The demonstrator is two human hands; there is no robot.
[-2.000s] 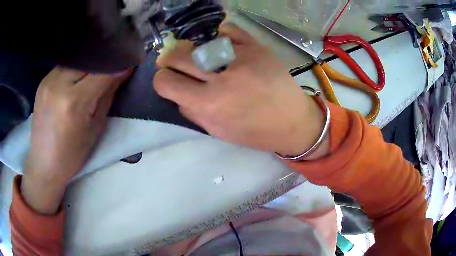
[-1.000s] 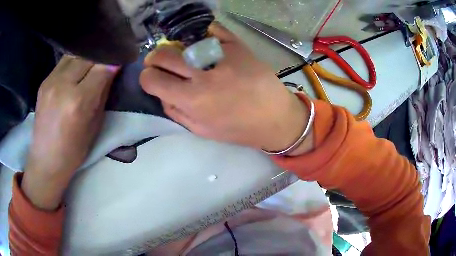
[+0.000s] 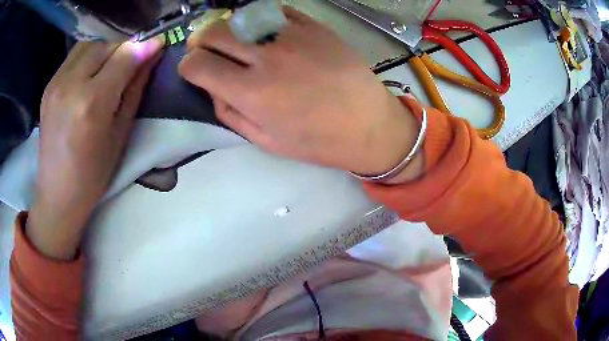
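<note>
Dark cloth (image 3: 175, 96) with a pale grey-white panel (image 3: 170, 141) along its lower edge lies under and between my hands at the sewing machine head (image 3: 127, 14), upper left. My left hand (image 3: 83, 110) presses on the cloth with its fingertips under the bright light. My right hand (image 3: 287, 93) has curled fingers at the cloth's right side, beside a translucent whitish block (image 3: 259, 21). What its fingertips pinch is hidden. The needle cannot be made out.
Scissors with red and orange-yellow handles (image 3: 497, 66) lie right of my right wrist. Small dark and yellow tools (image 3: 567, 40) are at the far right table end. Grey-lilac cloth (image 3: 584, 173) hangs at right. A ruler edge (image 3: 267, 256) borders the table (image 3: 220, 206) above my lap.
The view has shifted, so hands, cloth and scissors appear higher in the picture. The machine head looks different, with small green marks now showing. Both hands remain at the cloth.
</note>
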